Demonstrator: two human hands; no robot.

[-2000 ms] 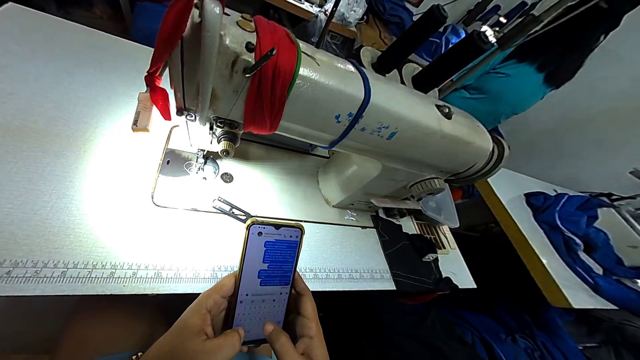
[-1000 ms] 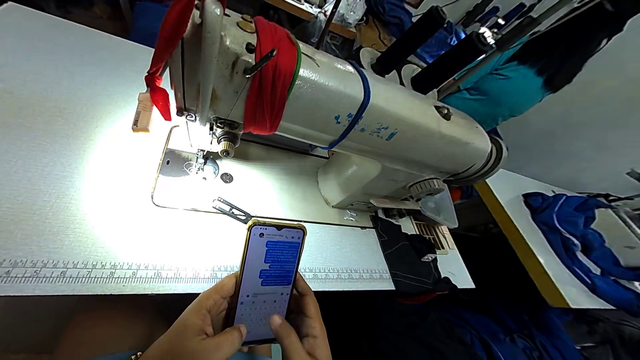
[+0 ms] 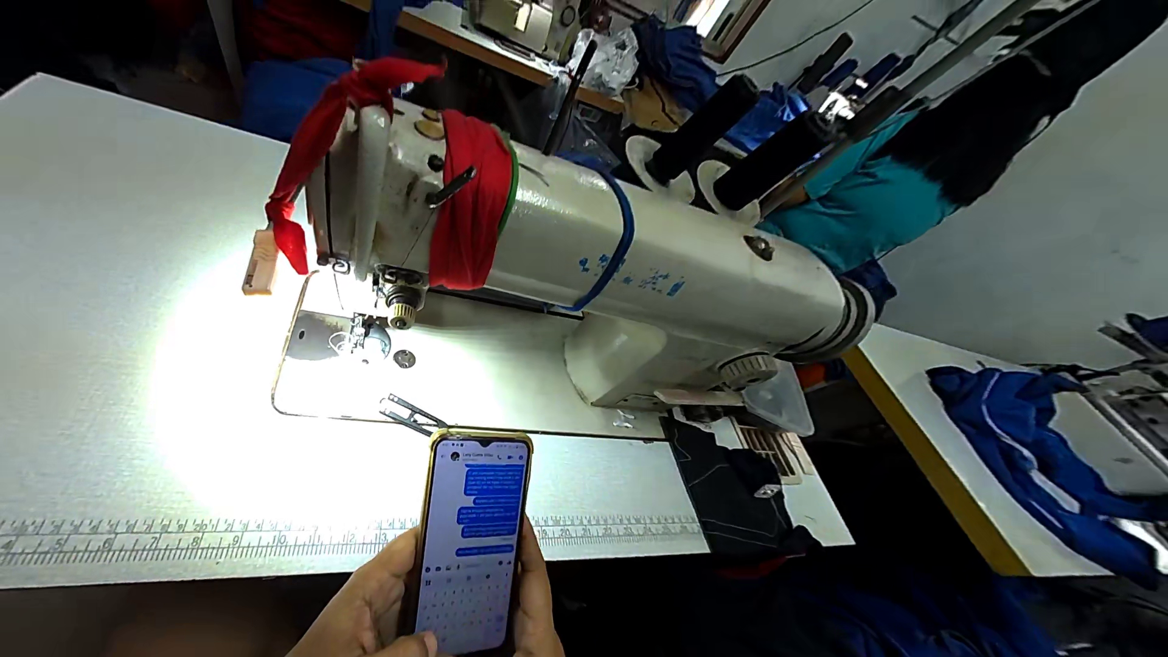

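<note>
A smartphone in a yellowish case (image 3: 470, 547) is held upright near the table's front edge, its lit screen showing a chat with blue bubbles and a keyboard. My left hand (image 3: 374, 602) grips its left side, with the thumb low by the screen. Along the phone's right edge is my right hand (image 3: 537, 593), partly hidden behind it; its thumb is not visible on the screen. Just beyond the phone's top lie metal thread snips (image 3: 411, 415) on the bed of a white industrial sewing machine (image 3: 693, 265), which has red cloth (image 3: 473, 201) wrapped around its head.
A ruler tape (image 3: 228, 540) runs along the front of the white table (image 3: 109, 365). Dark cloth (image 3: 730, 493) hangs over the table edge at right. A small wooden block (image 3: 260, 263) lies left of the needle. Blue garments (image 3: 1031, 447) rest on another table.
My right thumb, over the phone's keyboard in the earlier frames, is off the screen now. Another blue bubble shows low in the chat.
</note>
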